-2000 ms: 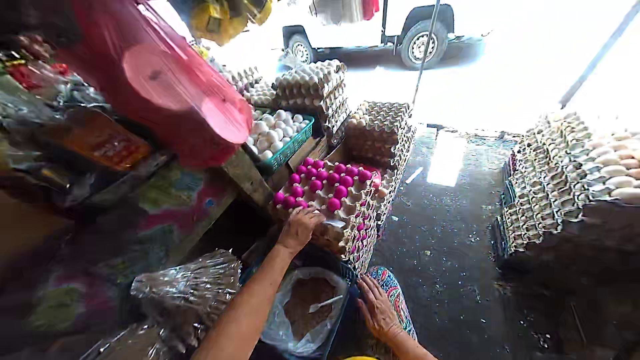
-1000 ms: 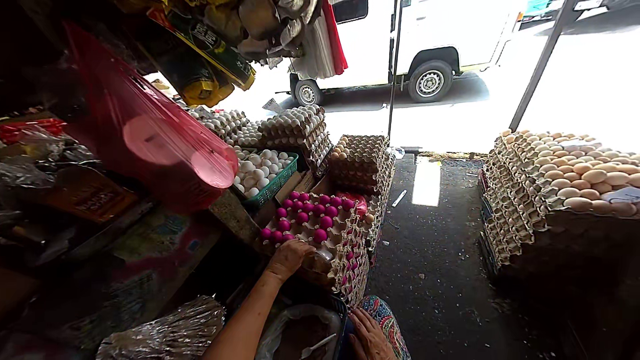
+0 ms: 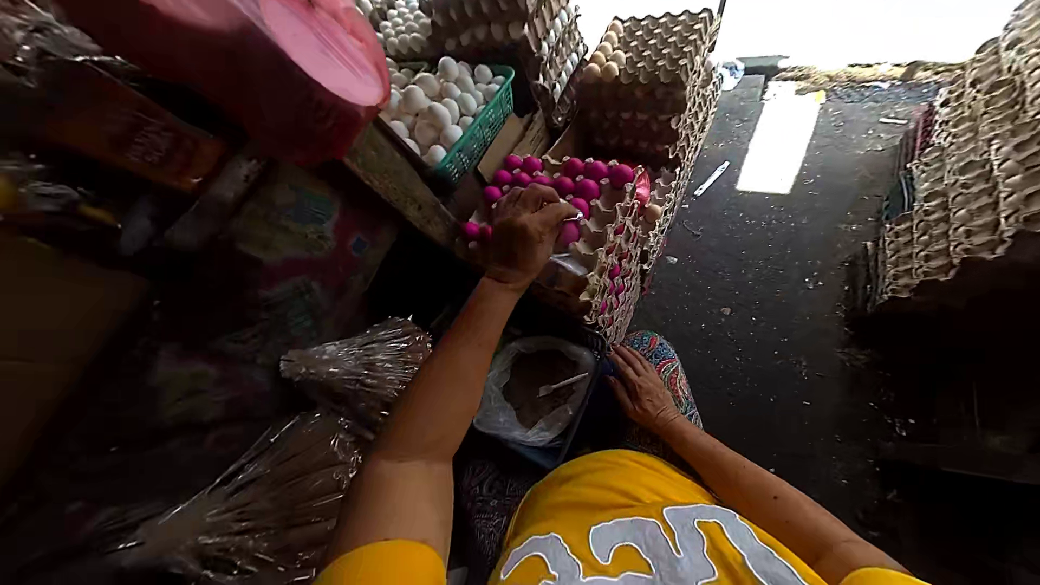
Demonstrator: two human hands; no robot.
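Observation:
My left hand [image 3: 526, 231] is over the top of a stack of pulp egg trays [image 3: 605, 260], among magenta eggs [image 3: 587, 189]. Its fingers are bent together near the eggs, and a small whitish thing shows at the fingertips; whether they grip it is unclear. Clear plastic lies on the tray's near part. My right hand [image 3: 646, 390] rests on my knee in patterned cloth [image 3: 665, 363], fingers loosely spread, holding nothing visible. Between my arms stands a container lined with a clear plastic bag [image 3: 496, 406], with a dark brown substance and a white plastic spoon [image 3: 562, 384] inside.
A green basket of white eggs [image 3: 479, 122] sits behind the magenta ones. More stacked egg trays stand behind it and at the right [image 3: 967, 179]. A pink plastic bag [image 3: 284, 81] hangs at upper left. Plastic-wrapped bundles [image 3: 366, 361] lie at my left. Dark floor [image 3: 756, 276] runs between the stacks.
The view has tilted down. My left hand has moved from the tray's near edge farther in over the magenta eggs. My right hand stays at my knee.

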